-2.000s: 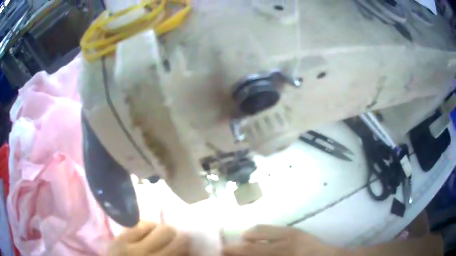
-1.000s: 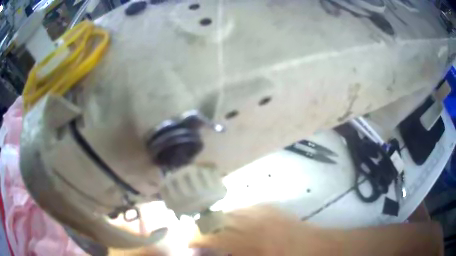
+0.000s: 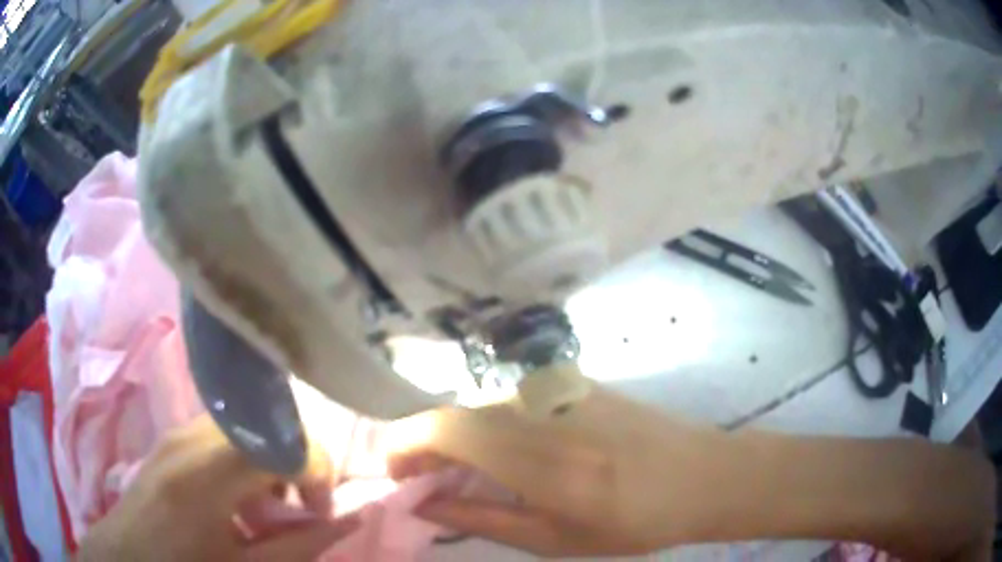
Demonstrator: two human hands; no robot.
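Note:
The cream sewing machine head [image 3: 703,121] fills the upper view. Pink fabric [image 3: 390,532] lies under the bright needle area, between my hands. My left hand [image 3: 209,494] is at the lower left, below the grey lamp head [image 3: 247,390], with its fingers on the fabric. My right hand [image 3: 538,467] reaches in from the right, below the presser area [image 3: 522,340], with its fingers closed on the fabric. Glare hides the needle and some fingertips. More pink fabric [image 3: 110,318] is heaped left of the machine.
Dark thread snips [image 3: 747,263] lie on the white table [image 3: 687,362], right of the needle. Black-handled scissors [image 3: 879,329] and a thin metal tool lie farther right. A red basket [image 3: 28,368] with white pieces stands at the left edge. Yellow loops [image 3: 275,27] sit on top.
The view has shifted, so the lamp and needle area show again. My left hand has come into fuller view at the lower left. Both hands now show pink fabric bunched between them.

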